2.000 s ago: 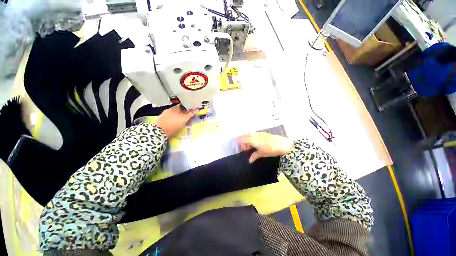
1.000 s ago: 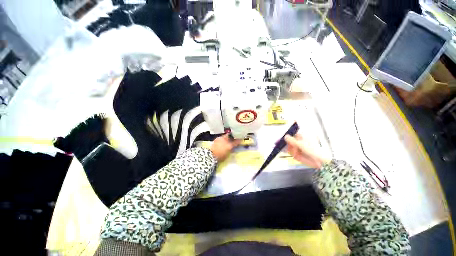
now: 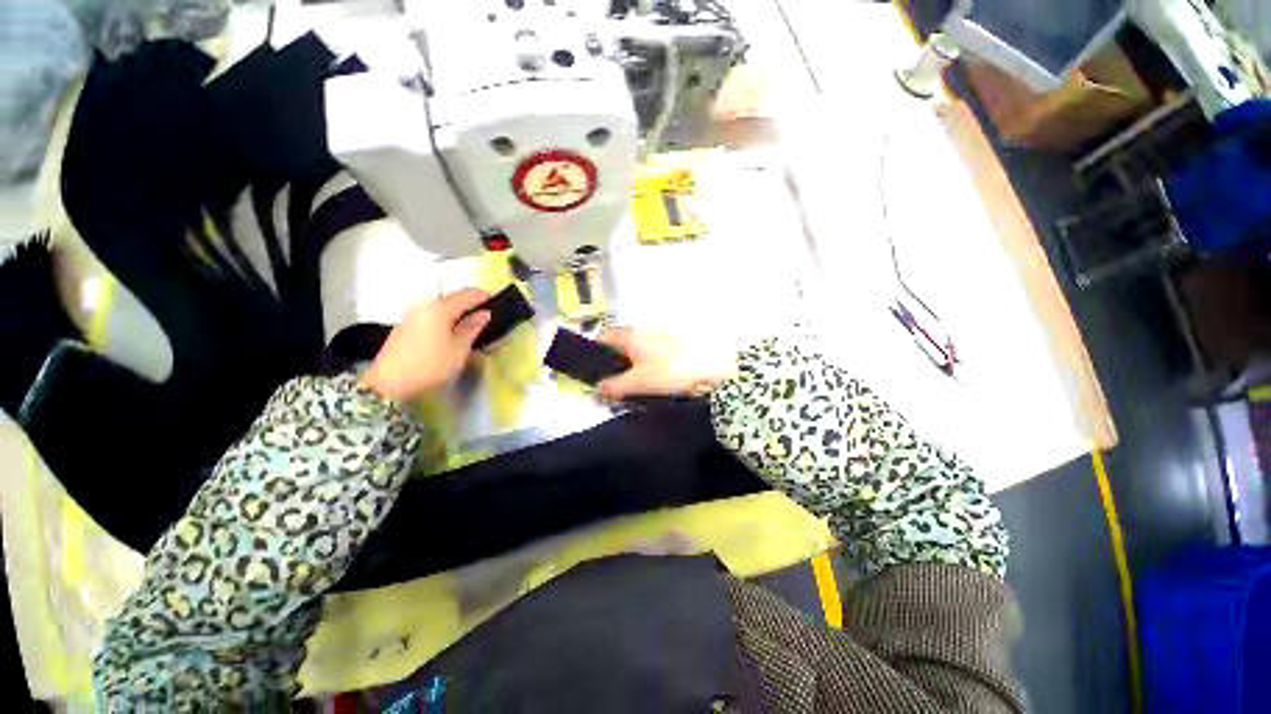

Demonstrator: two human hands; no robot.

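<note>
My left hand [image 3: 425, 343] holds the squared end of a black fabric strip [image 3: 503, 315] just below and left of the white sewing machine head [image 3: 544, 119]. My right hand [image 3: 655, 366] holds another squared black strip end [image 3: 583, 357] between thumb and fingers, right of the first. The two ends are apart, both in front of the needle area. Whether they belong to one strip I cannot tell. A wide black fabric piece [image 3: 558, 488] lies across the table edge nearest me.
Stacked black strips [image 3: 167, 321] fan out on the left. A yellow attachment [image 3: 669, 207] sits right of the needle. Thread snips [image 3: 926, 336] with a cord lie on the right. A control screen [image 3: 1038, 31] stands at the right rear.
My right hand has moved left and down and holds its black end flat near the machine. My left hand has drawn back from the needle with a strip end. The view has tilted down.
</note>
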